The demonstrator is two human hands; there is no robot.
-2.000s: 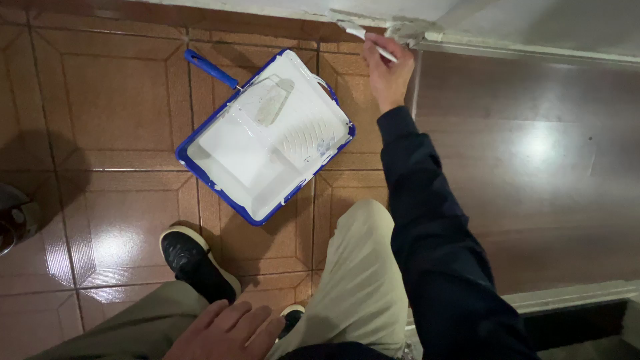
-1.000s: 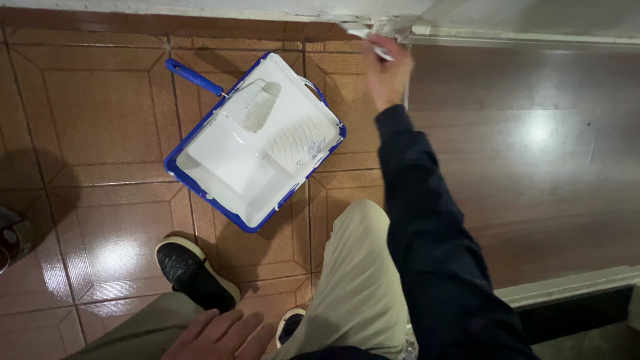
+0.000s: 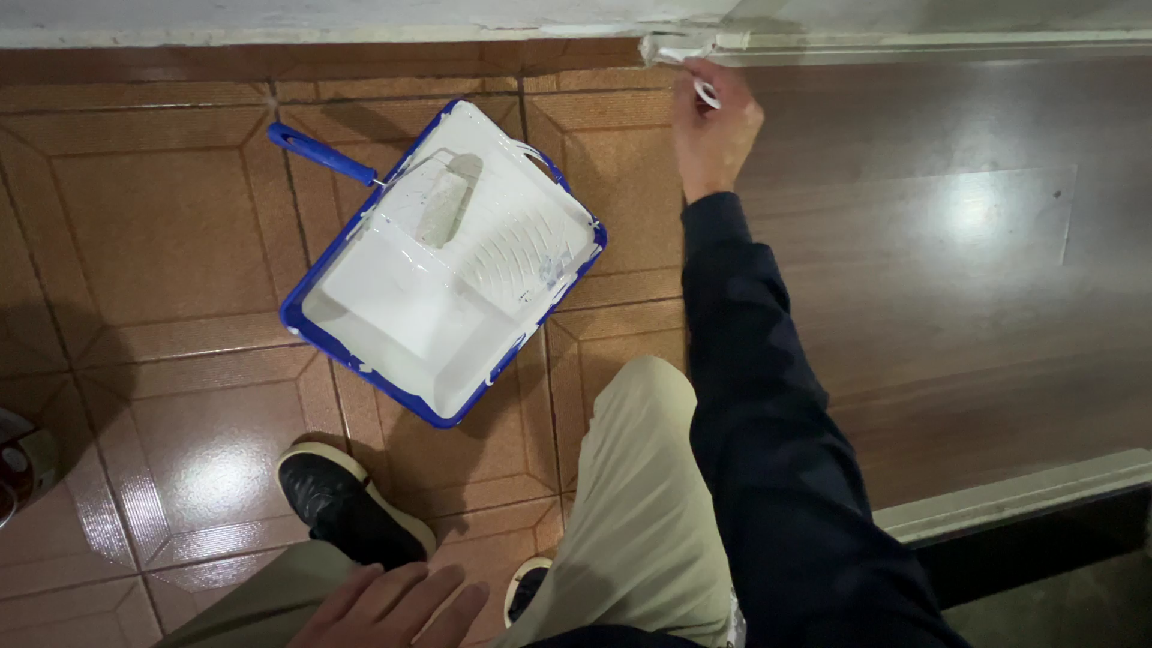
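My right hand [image 3: 718, 126] grips a white-handled paintbrush [image 3: 675, 49], whose bristles touch the bottom of the wall [image 3: 360, 20] where tile and wood-look floor meet. A blue paint tray [image 3: 378, 297] coated with white paint lies on the tiles, left of that hand. Across its ramp rests a small paint roller [image 3: 443, 209], its blue handle [image 3: 322, 153] sticking out past the upper left rim. My left hand [image 3: 396, 607] lies on my left thigh at the bottom of the view, fingers slightly apart and holding nothing.
A can [image 3: 27, 459] stands on the tiles at the left edge, partly out of view. My black shoe [image 3: 346, 504] is below the tray. Wood-look flooring [image 3: 945, 297] spans the right side, bordered by a pale strip [image 3: 1017, 495] with a dark gap beyond it.
My right hand has turned, and the brush head now shows left of it along the wall base; two seconds ago the bristles were to its right. The tray and roller have stayed put.
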